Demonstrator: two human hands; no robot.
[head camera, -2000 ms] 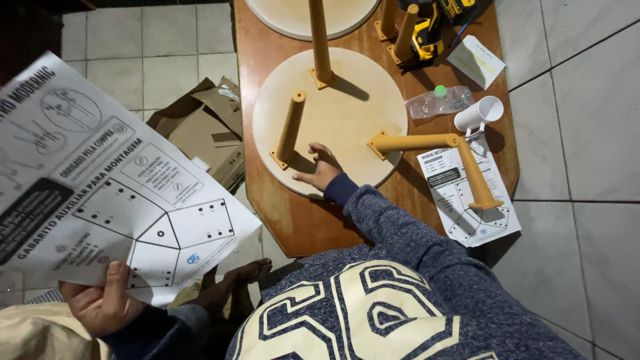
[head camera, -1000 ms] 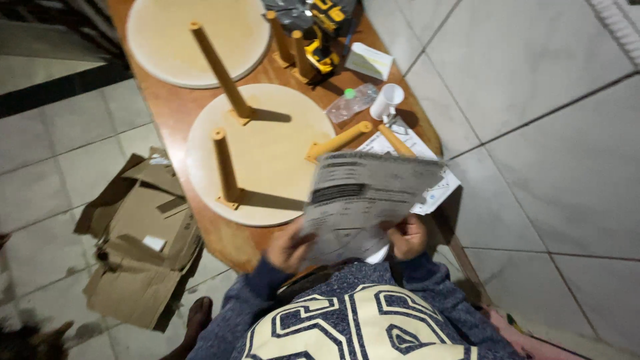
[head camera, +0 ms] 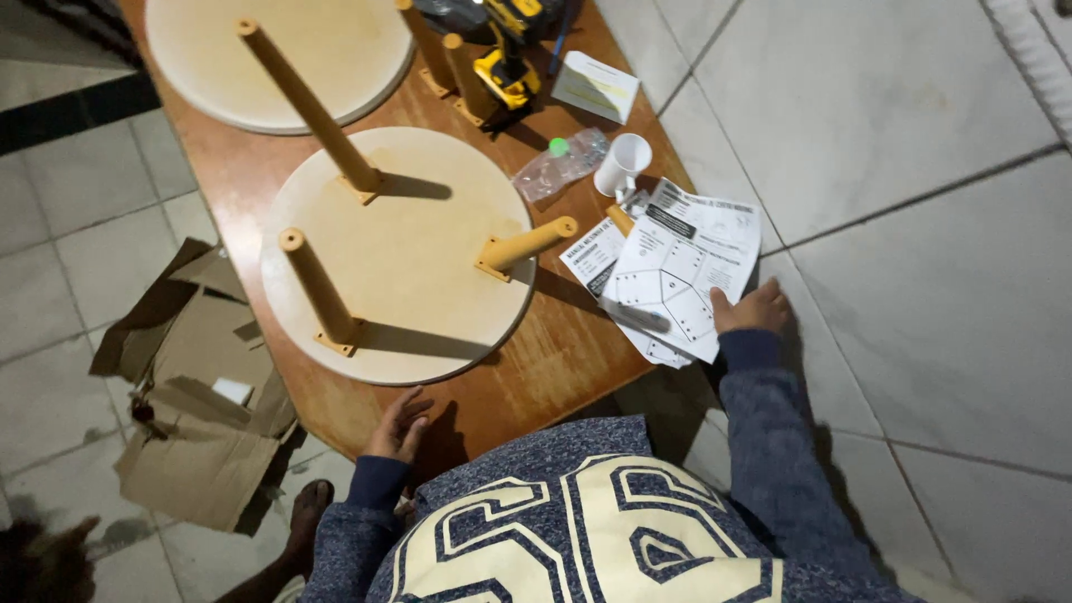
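Note:
My right hand (head camera: 754,310) grips the edge of a printed instruction sheet (head camera: 670,293), which lies over another printed sheet (head camera: 590,255) at the table's right edge and partly covers a loose wooden leg (head camera: 620,219). Near the front edge of the wooden table (head camera: 536,381), my left hand (head camera: 400,425) is empty, its fingers apart. Just beyond it lies a round pale tabletop (head camera: 419,276) with three wooden legs standing on it: one at the back (head camera: 310,109), one at the left (head camera: 320,289) and one leaning outward at the right (head camera: 528,243).
A second round top (head camera: 285,59) lies at the back left. Two upright legs, a yellow cordless drill (head camera: 507,79), a card (head camera: 596,86), a crumpled plastic bottle (head camera: 563,163) and a white mug (head camera: 622,163) are behind the sheets. Flattened cardboard (head camera: 209,385) and a person's foot (head camera: 310,502) are on the floor.
The sheet, held in both hands one second ago, now lies over the other sheet at the right with only my right hand on it. My left hand has let go of it. The view has shifted.

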